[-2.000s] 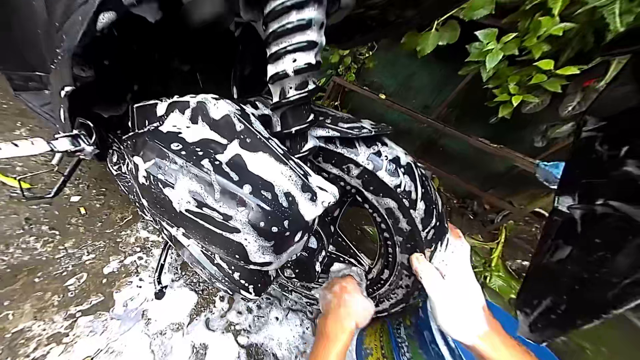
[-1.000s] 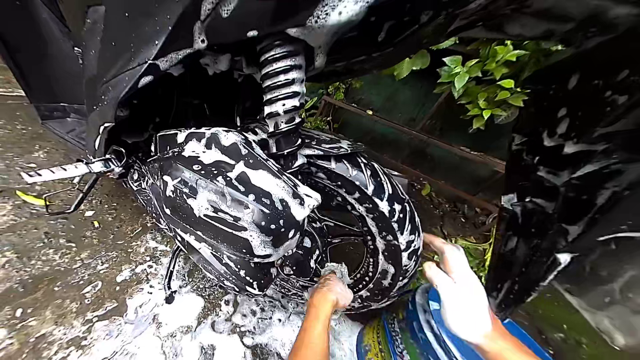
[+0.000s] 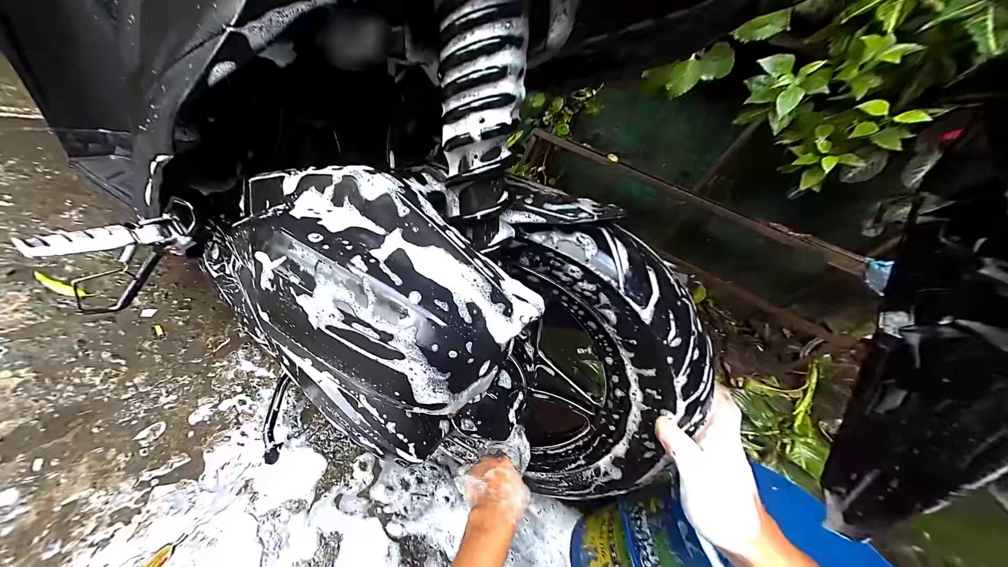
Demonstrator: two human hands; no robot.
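A foamy rear tire (image 3: 630,315) of a black scooter fills the middle of the head view, beside a soapy black engine-side cover (image 3: 370,299). My right hand (image 3: 713,465) rests against the tire's outer tread, with thumb and fingers around its edge. Low at the wheel's near side, my left hand (image 3: 496,488) is closed on a foamy, greyish wad that looks like a cloth or sponge; suds hide its shape. Above the cover stands a shock absorber spring (image 3: 482,87) coated in foam.
A blue container (image 3: 803,520) stands under my right forearm. White suds (image 3: 276,504) spread over wet concrete near a stand leg (image 3: 276,417). A footpeg (image 3: 79,240) juts out at left. Behind the wheel are a rusty metal frame (image 3: 709,201) and leafy plants (image 3: 819,94).
My right hand was off the tire's edge a second ago and now touches it. My left hand stays low by the wheel. The view has shifted closer.
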